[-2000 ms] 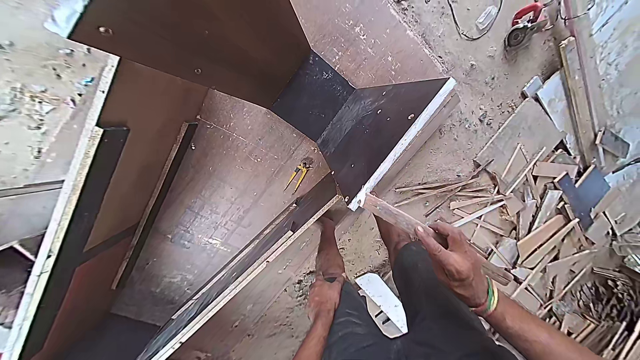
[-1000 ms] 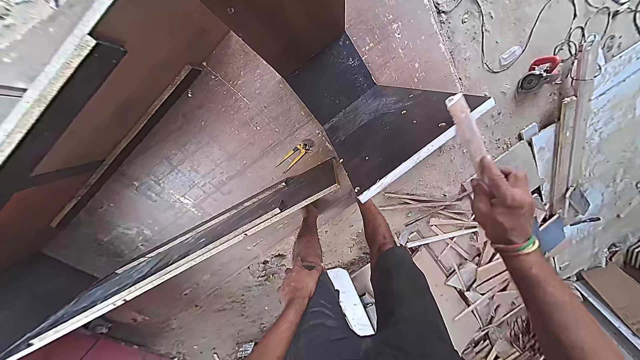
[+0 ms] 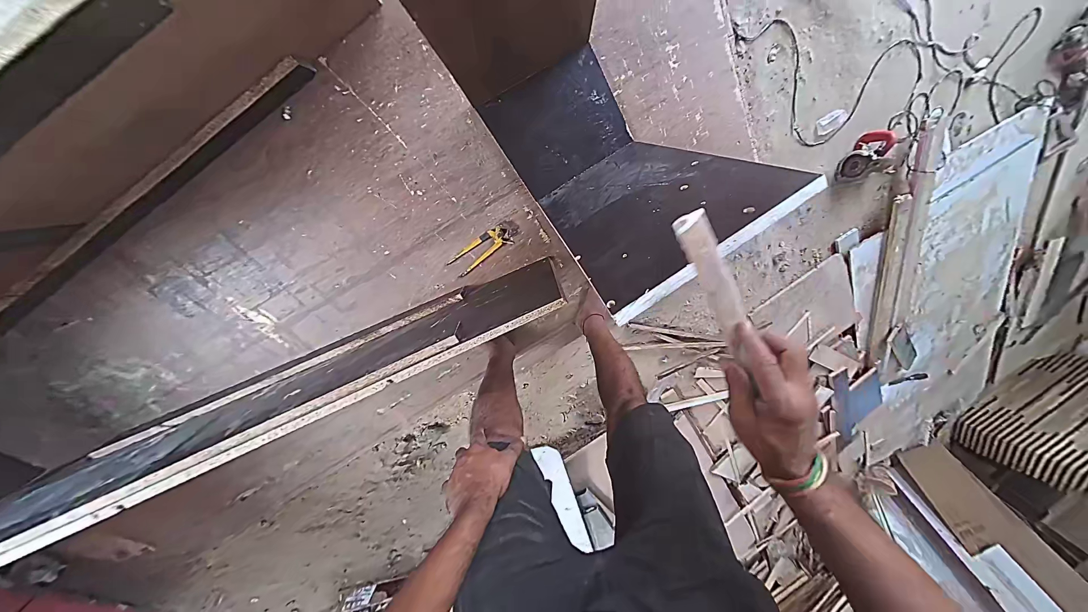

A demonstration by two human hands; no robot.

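Note:
My right hand (image 3: 772,404) grips a short, pale wooden stick (image 3: 712,270), raised with its far end pointing up and away. My left hand (image 3: 483,478) rests on my left knee; whether it holds anything is hard to tell. In front of my legs lies a long, dark board with a pale edge (image 3: 340,406), part of a panel structure. Yellow-handled pincers (image 3: 483,246) lie on the brown panel (image 3: 365,195) beyond it. Beside them stands a dark box-like section with a white front edge (image 3: 722,251), just past the stick.
Wood offcuts (image 3: 731,459) are heaped at my right. A red power saw (image 3: 865,155) and a tangled cable (image 3: 875,76) lie on the ground at the upper right, near long boards (image 3: 903,263). A white plastic-looking piece (image 3: 563,497) shows between my legs.
My right hand has lifted the wooden stick away from the white-edged panel, where its end was two seconds ago. My left hand stays at my knee. The view has shifted to the right.

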